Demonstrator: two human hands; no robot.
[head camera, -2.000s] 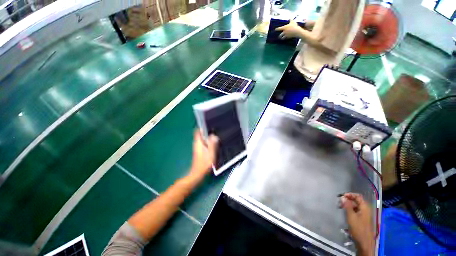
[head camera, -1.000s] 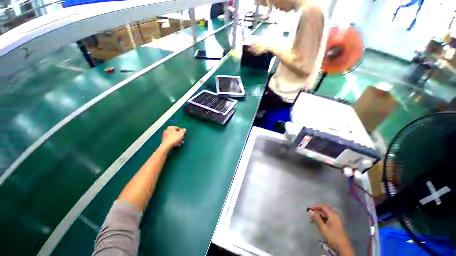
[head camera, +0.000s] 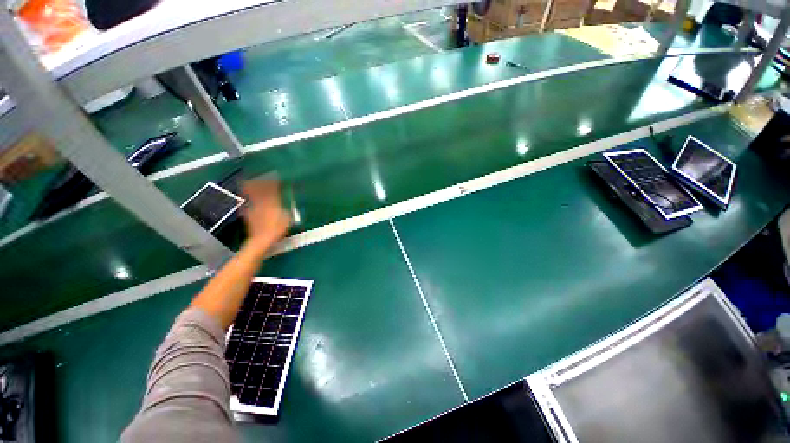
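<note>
My left hand (head camera: 267, 216) is blurred, held out over the far edge of the near bench strip. It is just right of a small solar panel (head camera: 213, 207) on the line behind the white rail; I cannot tell if it touches the panel. A larger white-framed solar panel (head camera: 267, 346) lies face up on the bench, partly hidden by my sleeve. Two groups of panels lie at the right: an overlapping pile (head camera: 650, 183) and a tilted panel (head camera: 706, 169) beside it. My right hand is not in view.
A white shelf frame (head camera: 113, 164) crosses the left side. The light box (head camera: 684, 372) is at the lower right. A black part (head camera: 17, 398) lies at the lower left edge. More dark items (head camera: 152, 151) lie at the far left, and another panel (head camera: 700, 85) at the far right.
The view has swung left. My left hand has moved from beside the panel pile to the small panel at the left. My right hand and the meter have left the picture.
</note>
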